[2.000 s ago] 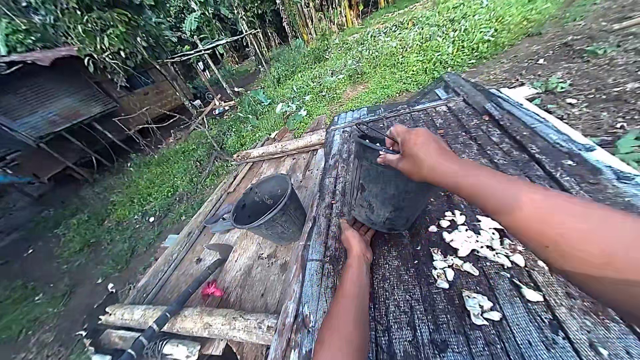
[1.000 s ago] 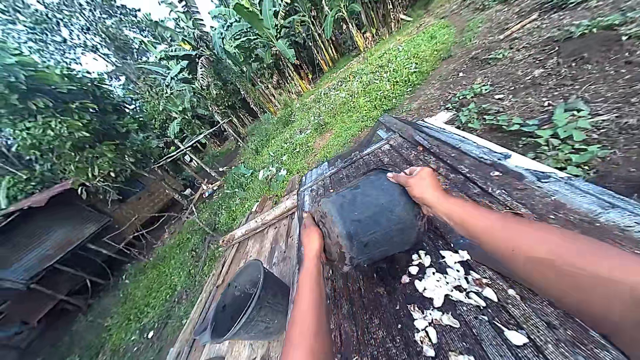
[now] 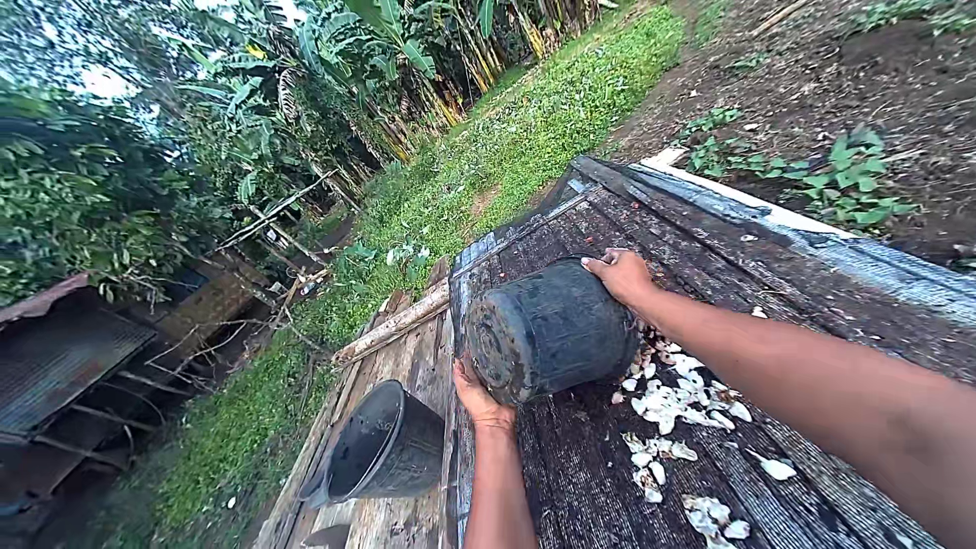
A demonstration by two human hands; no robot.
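A black plastic bucket point(image 3: 560, 328) lies tipped on its side over the net-covered plank platform point(image 3: 564, 450), its dirty base towards the left and its mouth facing right. My left hand point(image 3: 484, 396) supports it low, near the base. My right hand point(image 3: 624, 278) grips it at the rim. Whitish, pulpy pieces point(image 3: 679, 396) lie on the netting just right of and below the mouth; what is inside the bucket is hidden. A second black bucket point(image 3: 389, 442) stands on the bare boards at the left and shows a dark inside.
Weathered boards point(image 3: 412, 358) and a pale pole point(image 3: 393, 324) adjoin the platform's left side. A raised board edge point(image 3: 793, 221) runs along its far right side. Beyond are low green plants, bare soil, banana plants and a shed with a metal roof point(image 3: 69, 358).
The held bucket, upright two seconds ago, has been tipped over onto its side, mouth to the right. More whitish pieces now show beside its mouth. The view has turned.
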